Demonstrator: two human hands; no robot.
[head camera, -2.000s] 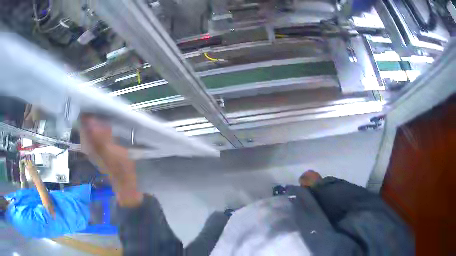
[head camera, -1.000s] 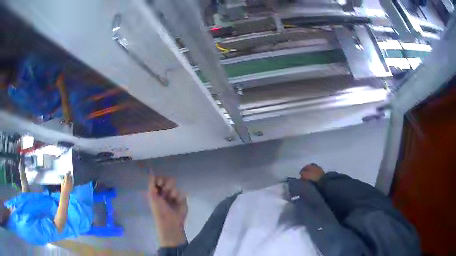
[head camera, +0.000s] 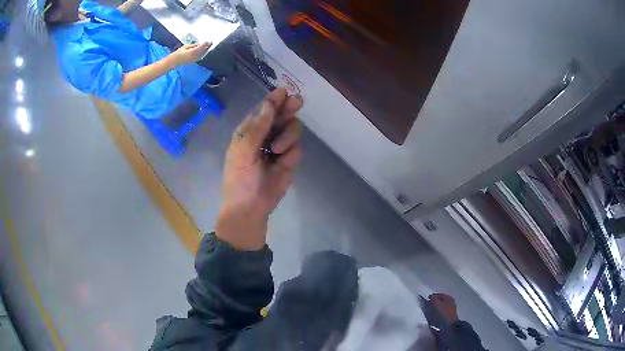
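Note:
My left hand (head camera: 264, 154) is raised in the middle of the view, fingers curled around a small dark object (head camera: 273, 142) that is mostly hidden by them. Its fingertips are in front of the lower edge of the white guard door (head camera: 356, 137), which has a dark orange-brown window. A silver pull handle (head camera: 538, 106) is on the door, away from my hand. My right hand (head camera: 444, 307) is small and low near my body; its fingers are not clear.
Conveyor rails (head camera: 504, 257) and a green belt (head camera: 517, 195) show in the machine opening at right. A worker in blue (head camera: 103, 58) sits on a blue stool (head camera: 181, 127) at a white-topped bench (head camera: 192, 27). A yellow floor line (head camera: 147, 178) runs at left.
The view has swung left. The guard door has moved from standing open to lying over the left part of the opening. My left hand has come off the door and is now raised.

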